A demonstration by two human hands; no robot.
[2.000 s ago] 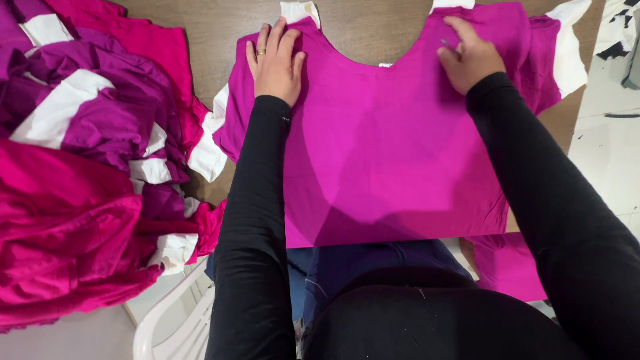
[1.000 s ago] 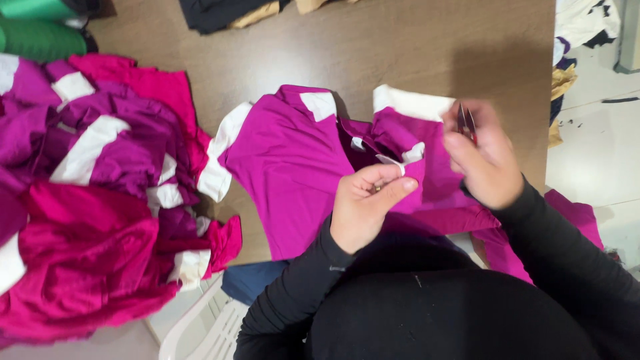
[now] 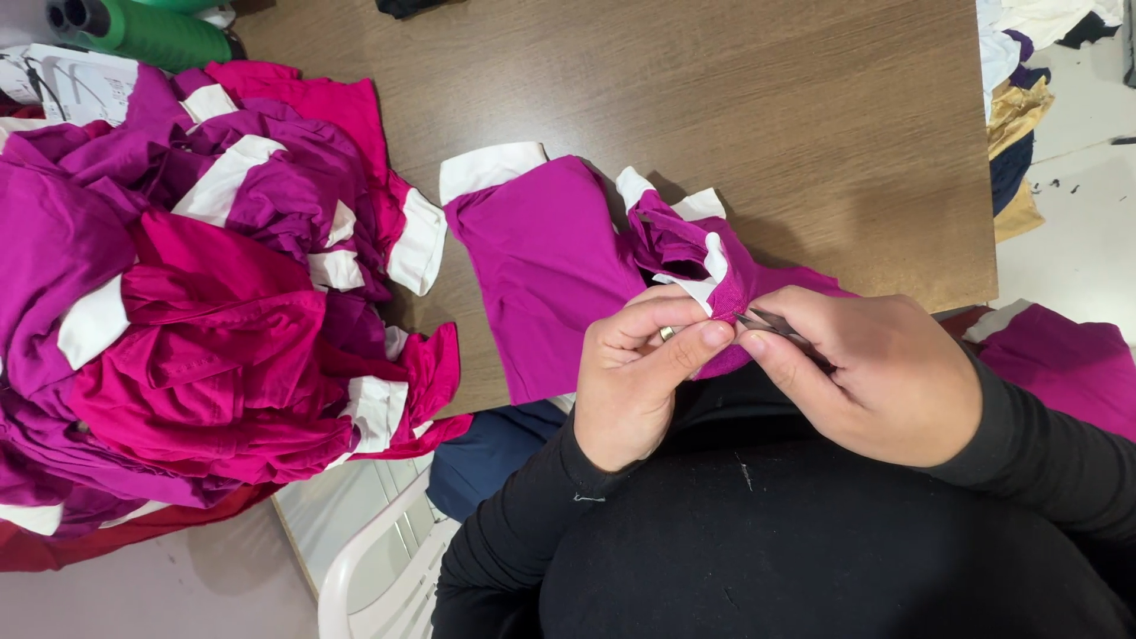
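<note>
A magenta garment with white trim (image 3: 550,257) lies partly on the wooden table, its near part lifted toward my body. My left hand (image 3: 643,368) pinches the garment's edge beside a white strip, between thumb and fingers; a ring shows on one finger. My right hand (image 3: 865,373) is closed around small dark metal thread snips (image 3: 781,328), whose tips point left and touch or nearly touch the pinched seam. Most of the snips are hidden within the palm. Both hands are close together near the table's front edge.
A heap of magenta and pink garments (image 3: 231,355) covers the left side. Green thread cones (image 3: 160,35) stand at the upper left. The wooden table (image 3: 710,80) ends at the right, with fabric scraps (image 3: 1016,115) beyond. A white chair (image 3: 373,550) is below.
Two seconds ago the garment lay spread under both hands; it is now gathered and partly lifted. My hands have come together at its edge, and the snips' tips have come to the seam.
</note>
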